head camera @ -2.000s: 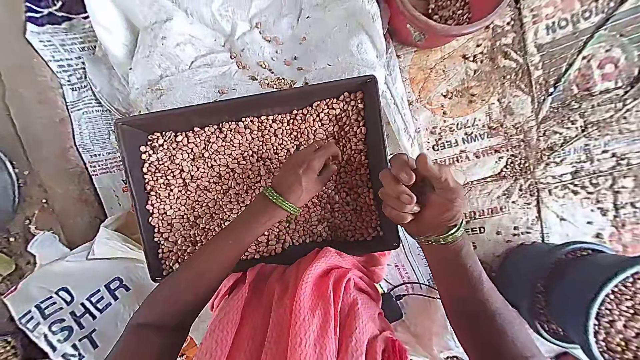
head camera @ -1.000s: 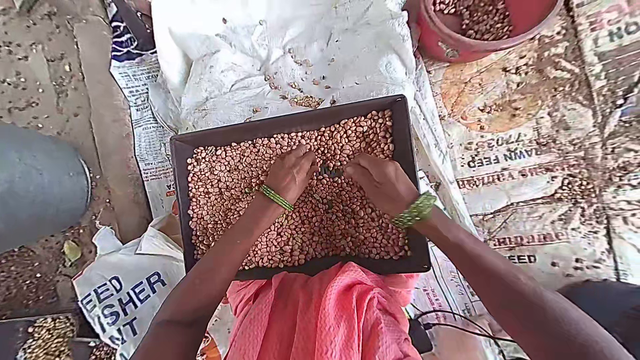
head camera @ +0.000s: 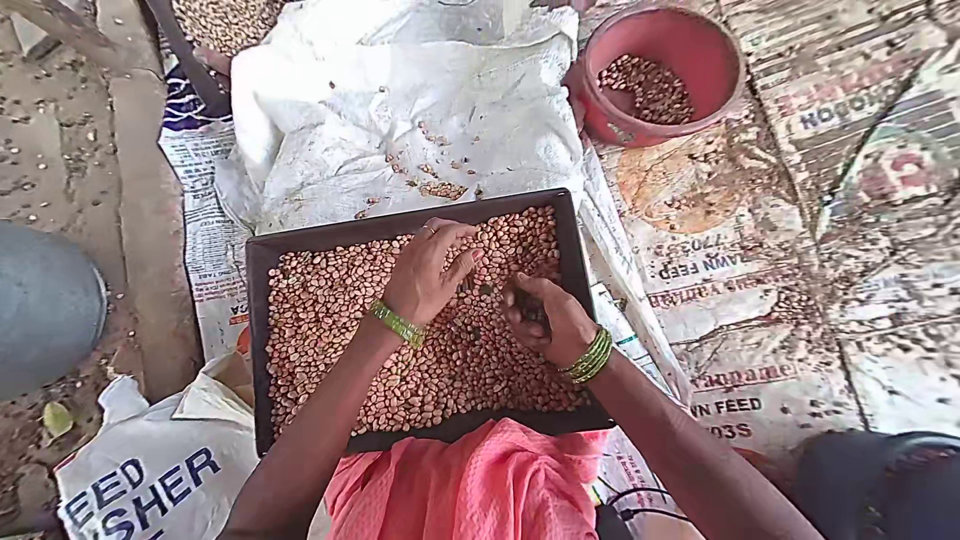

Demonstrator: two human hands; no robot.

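A dark rectangular tray (head camera: 259,322) filled with reddish-brown beans or nuts (head camera: 337,322) rests at my lap, over pink cloth. My left hand (head camera: 431,274) is over the middle of the tray, palm down, thumb and fingers apart just above the beans; nothing shows in it. My right hand (head camera: 551,315), near the tray's right side, has its fingers curled around something dark, perhaps a few dark beans; this is partly hidden by the fingers. Green bangles circle both wrists.
Beyond the tray lies a white sack (head camera: 412,97) with scattered beans. A red tub (head camera: 664,75) partly filled with beans stands back right. A grey container (head camera: 45,311) is at left, dark containers (head camera: 885,480) lower right, a printed sack (head camera: 150,465) lower left.
Two seconds ago my right hand was beyond the tray's right edge; it is now over the beans. My hands were nearly together one second ago and are now a little apart.
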